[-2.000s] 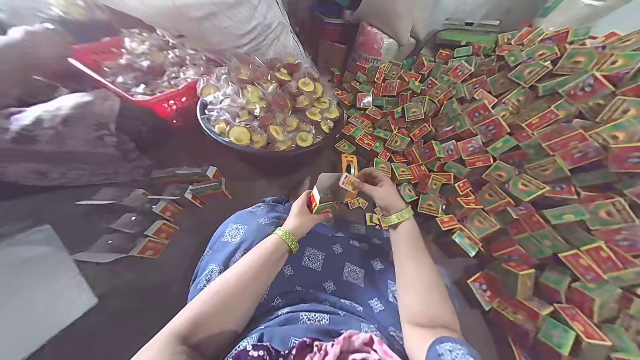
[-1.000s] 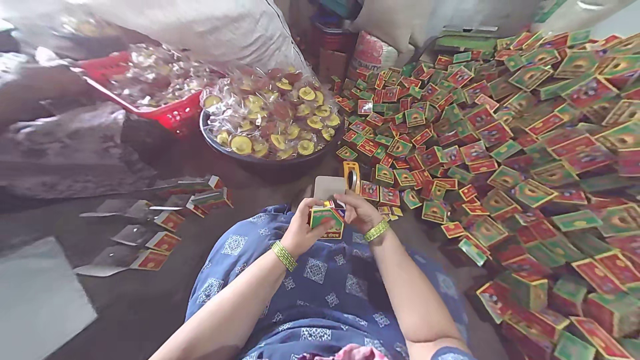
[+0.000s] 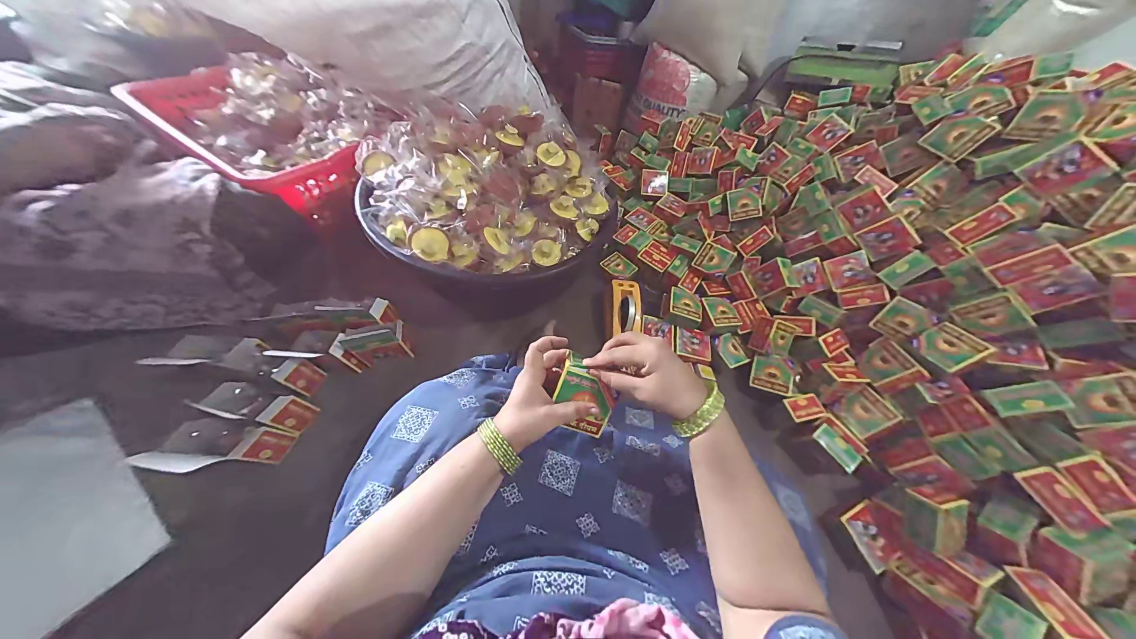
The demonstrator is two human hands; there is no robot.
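Note:
Over my lap, my left hand point(image 3: 543, 390) grips a small green and red printed carton point(image 3: 581, 395) by its side, thumb across the front. The fingers of my right hand point(image 3: 646, 373) pinch at the top corner of the same carton. Just behind my right hand lies a roll of tape in a yellow holder point(image 3: 626, 309), partly covered by the fingers. Several open-ended cartons point(image 3: 288, 414) with pale flaps lie on the floor to the left. A large heap of similar cartons point(image 3: 870, 266) spreads over the right side.
A dark basin point(image 3: 479, 277) holds clear-wrapped pieces with yellow round parts. Behind it to the left stands a red plastic basket point(image 3: 311, 182) of wrapped pieces. Sacks point(image 3: 670, 84) stand at the back. A person in patterned cloth point(image 3: 115, 240) sits at the left. A pale sheet point(image 3: 71, 506) lies at lower left.
Two seconds ago the carton had a pale flap standing out between my hands; now its printed front faces up and its top looks folded over. My hands remain together at it.

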